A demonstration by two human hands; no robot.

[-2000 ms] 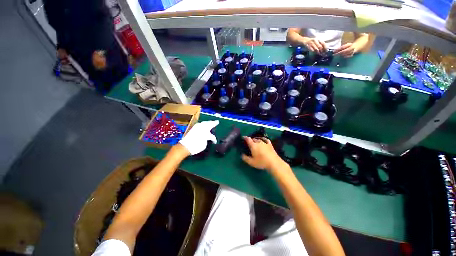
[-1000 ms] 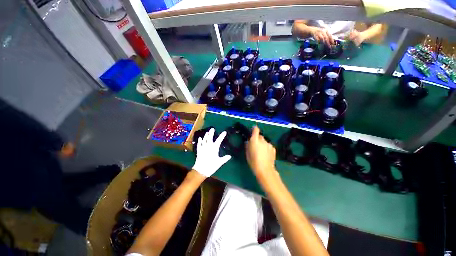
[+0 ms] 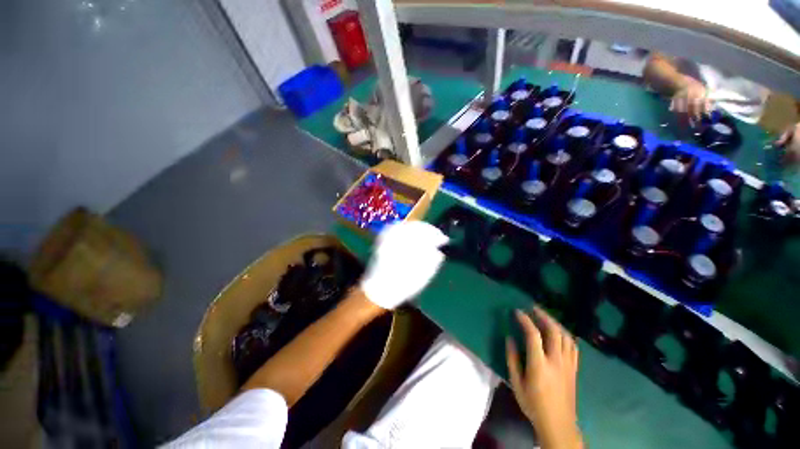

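Black square housings [image 3: 611, 317] with round holes lie in a row on the green bench, from the centre to the lower right. My left hand [image 3: 405, 263], in a white glove, is blurred above the bench's front edge, left of the row; its fingers are not clear. My right hand [image 3: 546, 364] is bare, with fingers apart and nothing in it, over the bench in front of the row. A large cardboard bin [image 3: 210, 338] of black parts stands on the floor below my left forearm.
A small carton [image 3: 425, 186] of blue and red cells stands on the bench. Finished-stage units [image 3: 582, 210] stand in rows on a blue mat [image 3: 452, 188] behind a metal post [image 3: 392, 88]. Another person's hand [image 3: 690, 96] is at the far side. A blue crate [image 3: 310, 90] is at upper left.
The view has swung left. My left hand has moved off the housings toward the bench's front edge. My right hand has drawn back from the housings, and its fingers have spread.
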